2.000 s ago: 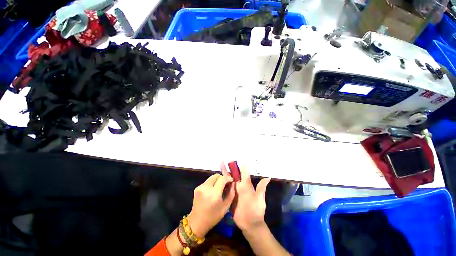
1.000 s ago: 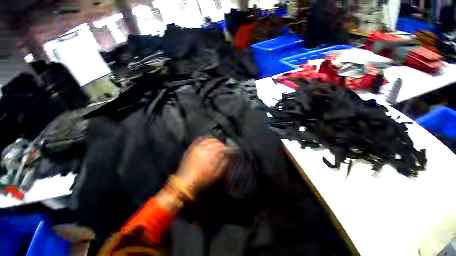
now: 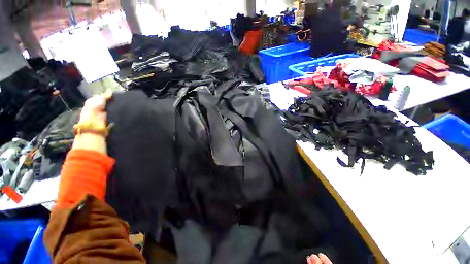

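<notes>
My left hand [image 3: 96, 111], bare with a beaded bracelet, is at the left and grips the upper left corner of a black fabric panel [image 3: 141, 149], which hangs down from it. More black fabric pieces [image 3: 257, 149] hang beside it, off a large pile. My right hand [image 3: 318, 259] shows only as fingertips at the bottom edge; the rest is cut off, and whether it holds anything cannot be told.
Loose black webbing tabs [image 3: 355, 124] lie heaped on the white table [image 3: 361, 201] at the right. Behind are red patterned cloth [image 3: 340, 76], a thread cone [image 3: 402, 97] and blue crates [image 3: 283, 61]. A blue bin [image 3: 20, 240] stands at the lower left.
The view has swung left from the sewing machine to the fabric pile. My left hand has moved left and up from the pile, with the black panel now in it. My right hand's fingertips have come into view.
</notes>
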